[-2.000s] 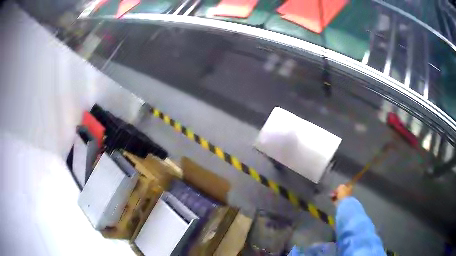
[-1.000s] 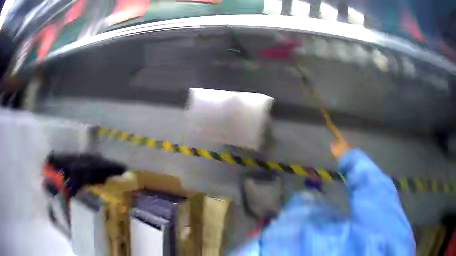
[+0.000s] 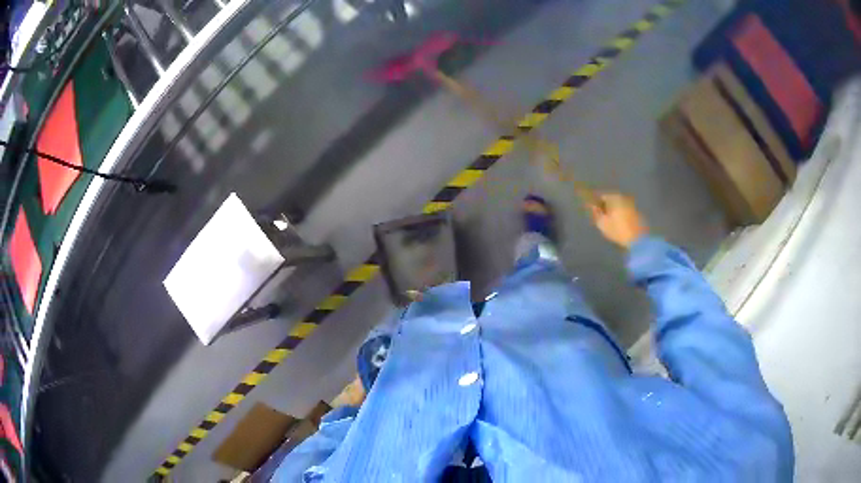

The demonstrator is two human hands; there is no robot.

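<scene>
My right hand (image 3: 618,219) is closed around the tan stick of the broom (image 3: 557,162), at the centre right. The stick slants up and left to a red-pink broom head (image 3: 420,58), slightly blurred, on the grey floor. The dustpan (image 3: 418,253), a dark-rimmed grey scoop, is on the floor just in front of my body, touching the striped tape. My blue coat covers what lies below it, and no dustpan handle can be made out. My left hand cannot be seen; only blue sleeve cloth shows at the lower left.
A stool with a white top (image 3: 225,269) stands left of the yellow-black floor tape (image 3: 477,172). A green conveyor line with a silver rail (image 3: 118,156) and red-orange sheets (image 3: 59,151) curves along the left. Cardboard boxes (image 3: 727,151) and dark crates stand upper right, beside a white wall (image 3: 802,311).
The view has turned, so the conveyor is now on the left and boxes show at the right. The stool has shifted left in view. My right hand still holds the broom; the dustpan is more visible.
</scene>
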